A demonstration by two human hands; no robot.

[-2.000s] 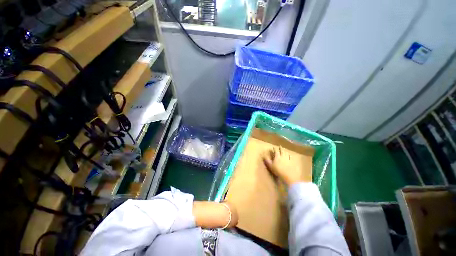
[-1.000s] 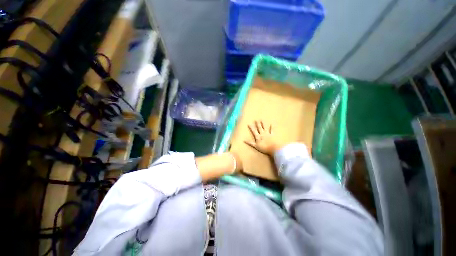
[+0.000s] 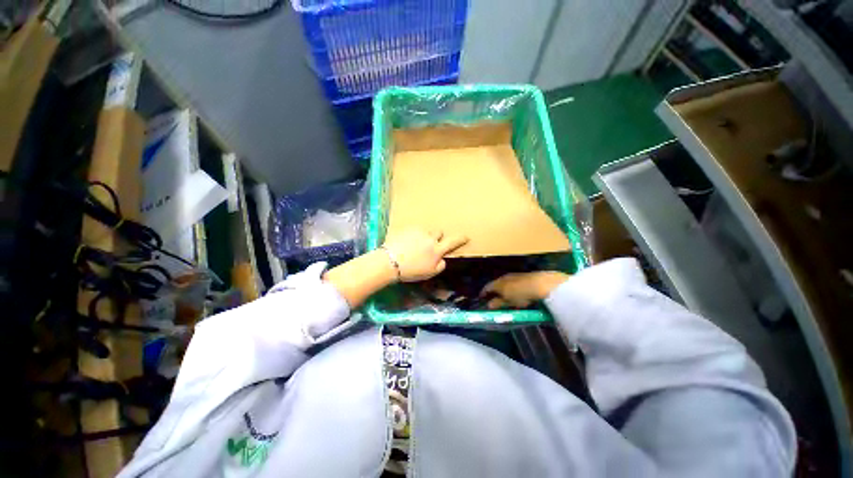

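Observation:
The green crate (image 3: 379,187), lined with clear film, stands in front of me. A flat brown cardboard divider (image 3: 463,191) lies inside it, its far edge bent up against the crate's far wall. Its near edge stops short of the near wall, and dark items show in the gap. My left hand (image 3: 421,255) is at the divider's near left edge, fingers on the cardboard; its thumb is hidden. My right hand (image 3: 514,289) reaches into the gap among the dark items, fingers partly hidden; whether it grips one is unclear.
Blue crates (image 3: 388,47) are stacked beyond the green crate. A low film-lined basket (image 3: 318,224) stands on the floor to its left. The rack shelf (image 3: 112,177) with hanging black cables (image 3: 122,224) is at left. Tray shelving (image 3: 730,103) is at right.
The view has turned and the crate appears straighter before me. My right hand has moved off the cardboard into the near gap. My left hand now rests at the cardboard's near edge.

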